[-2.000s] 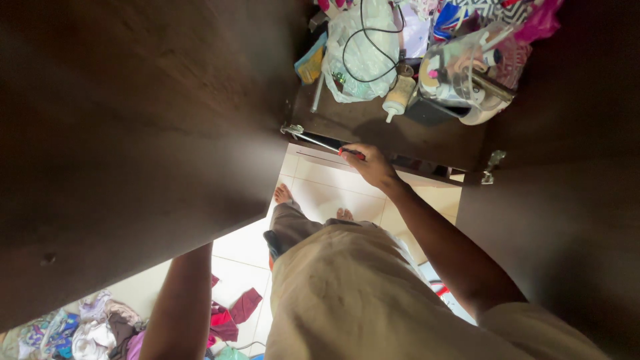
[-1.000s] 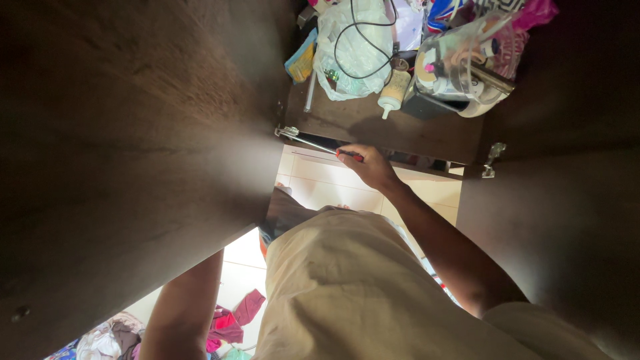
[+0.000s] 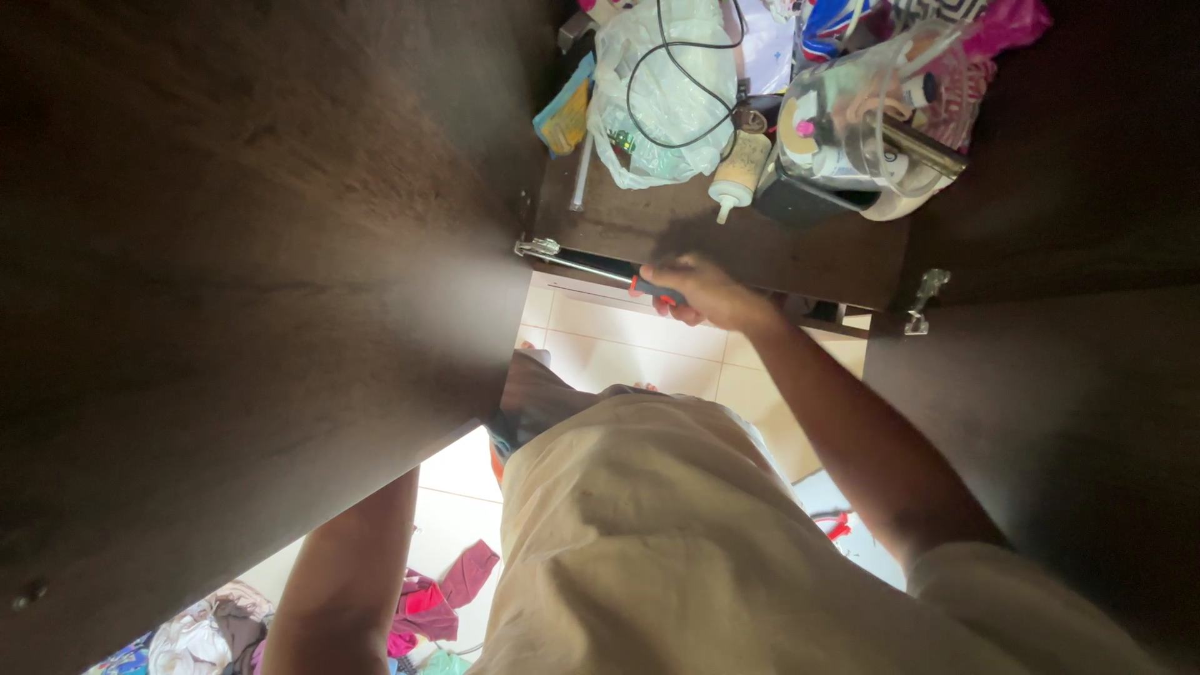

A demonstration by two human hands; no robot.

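Note:
My right hand (image 3: pixel 703 291) is closed around the black and red handle of a screwdriver (image 3: pixel 647 285). The screwdriver's metal shaft points left to a metal cabinet hinge (image 3: pixel 539 247), where the left door (image 3: pixel 375 234) meets the cabinet; whether the tip sits in a screw is too small to tell. My left forearm goes behind the lower edge of this dark wooden door, and the left hand is hidden there. A second metal hinge (image 3: pixel 926 302) is on the right, by the other door (image 3: pixel 1031 403).
On the cabinet shelf (image 3: pixel 637 216) are a white plastic bag (image 3: pixel 666 103) with a black cable, a squeeze bottle (image 3: pixel 741 173) and a clear plastic container (image 3: pixel 872 122) of small items. Clothes (image 3: pixel 206 628) lie on the tiled floor, lower left.
The right hand stays at the same place with the screwdriver, its fingers now somewhat differently set on the handle. My feet show less than two seconds ago, as the shirt covers more.

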